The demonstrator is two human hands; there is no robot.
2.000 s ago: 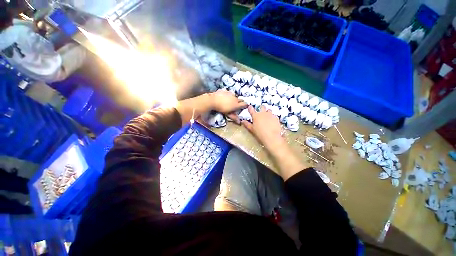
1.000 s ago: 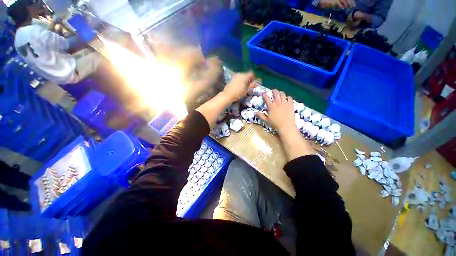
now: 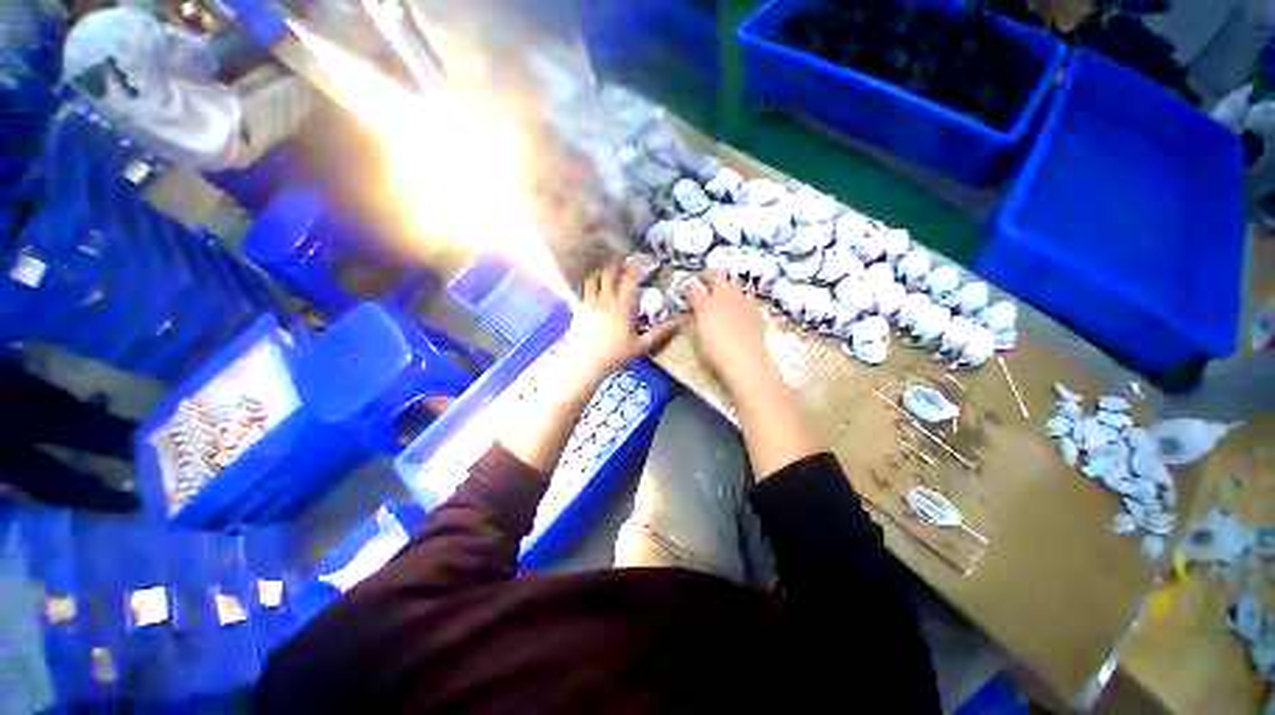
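Many white rounded shells stand in rows along the back of the cardboard-covered table. My left hand is at the near left end of the rows, with fingers spread beside a white shell. My right hand is just right of it, fingertips at another shell. Whether either hand grips a shell is too blurred to tell. Two white oval dishes with thin sticks lie to the right.
Flat white pieces are piled at the right. A blue tray with rows of white pieces is by my left knee. Blue crates stand behind the table. A bright lamp glares at upper left. A person in white is at far left.
My hands have come back from the shell rows towards the table's near left edge. Both dishes, partly hidden by my right arm before, now show. The view has shifted.
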